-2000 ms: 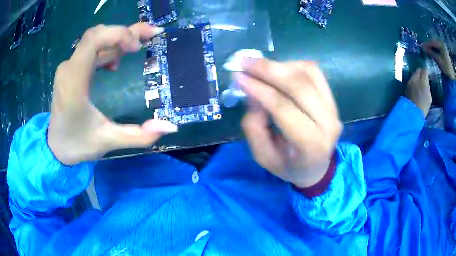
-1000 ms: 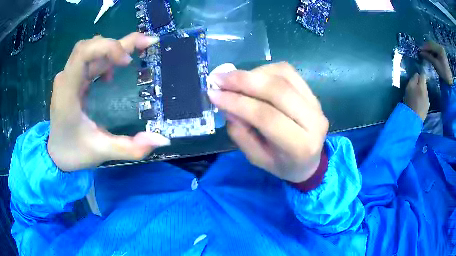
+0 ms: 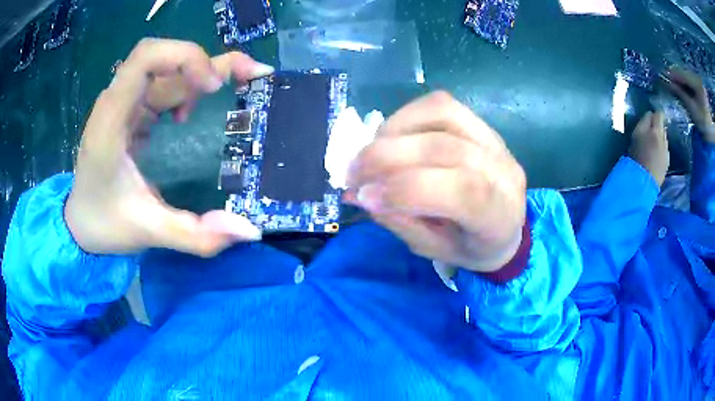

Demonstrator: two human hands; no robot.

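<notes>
A blue circuit board (image 3: 302, 217) with silver connectors along its left edge is held up in front of me. A black heatsink (image 3: 296, 141) covers much of its face. My left hand (image 3: 149, 157) grips the board between thumb at the lower left corner and index finger at the upper left corner. My right hand (image 3: 439, 180) pinches a white crumpled wiping cloth (image 3: 349, 145) against the board's right edge, beside the heatsink. The fingertips hide part of the cloth and the board's right edge.
A clear plastic sheet (image 3: 392, 55) lies behind the held board on the green bench (image 3: 509, 117). Another board with a heatsink (image 3: 249, 17) and a board (image 3: 491, 19) lie farther back. More boards lie far left and right. Another person's hands (image 3: 652, 137) are at the right.
The held board has shifted slightly right and lower in view. The white cloth now shows larger and spread out along the board's right edge. My right hand has moved from apart to the board.
</notes>
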